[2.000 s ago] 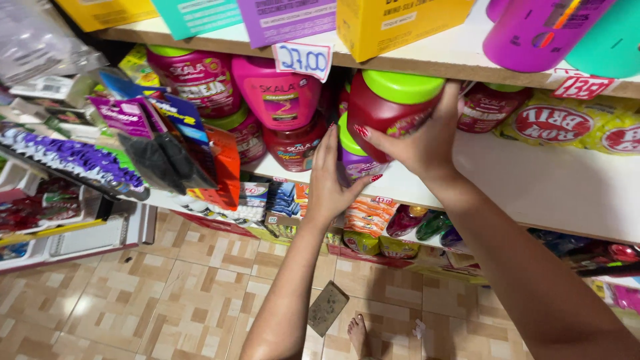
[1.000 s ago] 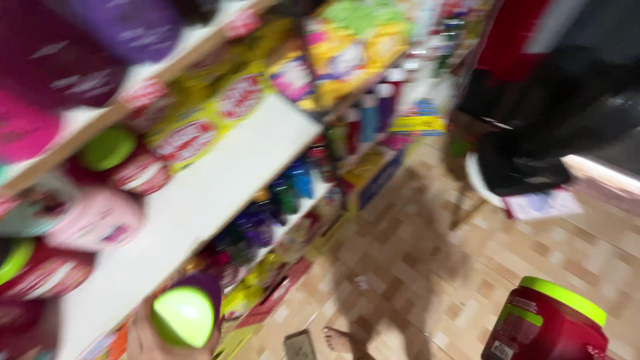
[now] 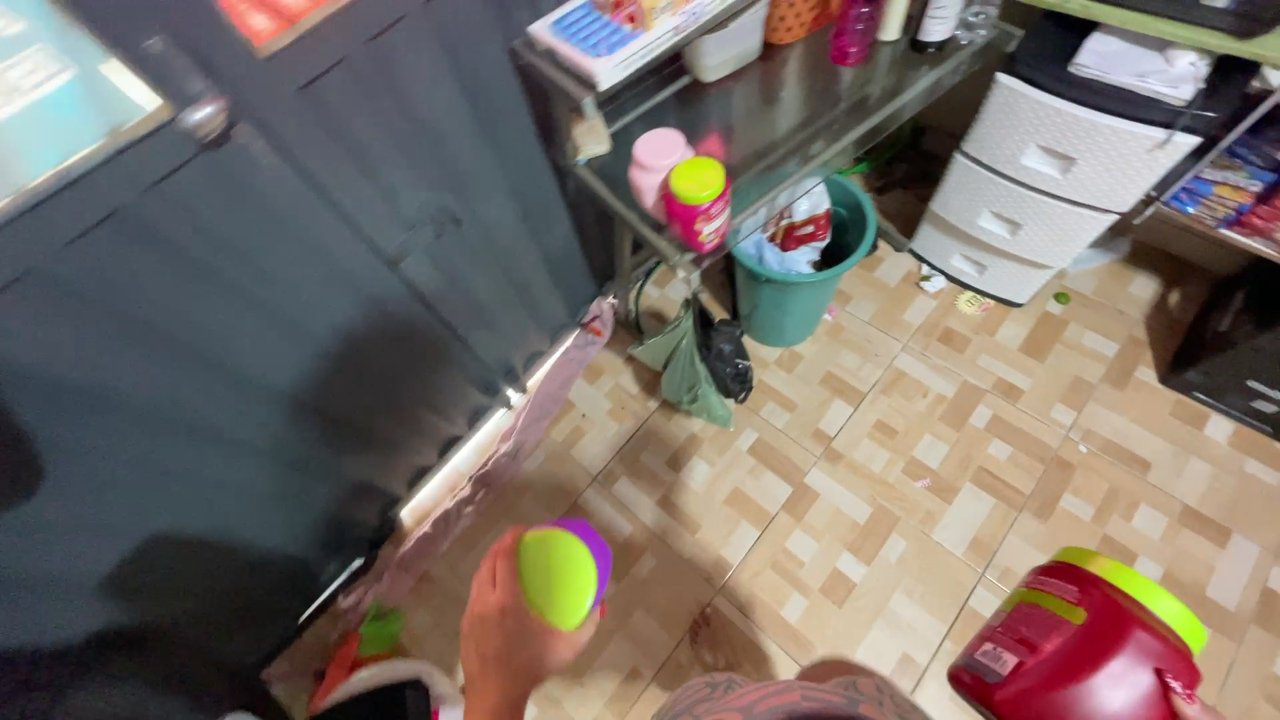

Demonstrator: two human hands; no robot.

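Note:
My left hand (image 3: 520,625) is wrapped around a purple jar with a lime-green lid (image 3: 558,578), low in the middle of the view. At the bottom right, my right hand (image 3: 1185,700) grips a large dark red plastic jar with a lime-green lid (image 3: 1075,635); only its fingertips show. Farther off, a pink jar with a yellow-green lid (image 3: 699,205) and a pale pink jar (image 3: 658,165) stand side by side on the near corner of a glass-topped table (image 3: 780,90).
A dark metal door (image 3: 330,250) is on the left, with a cloth (image 3: 500,440) along its foot. Under the table stands a green bin (image 3: 790,300), with plastic bags (image 3: 700,365) hanging near it. A white drawer unit (image 3: 1040,190) stands behind the tiled floor (image 3: 900,450).
Both hands were at jars on the shelf two seconds ago; now they hold the purple and dark red jars away from it. The view has swung from the shelves to the door and table.

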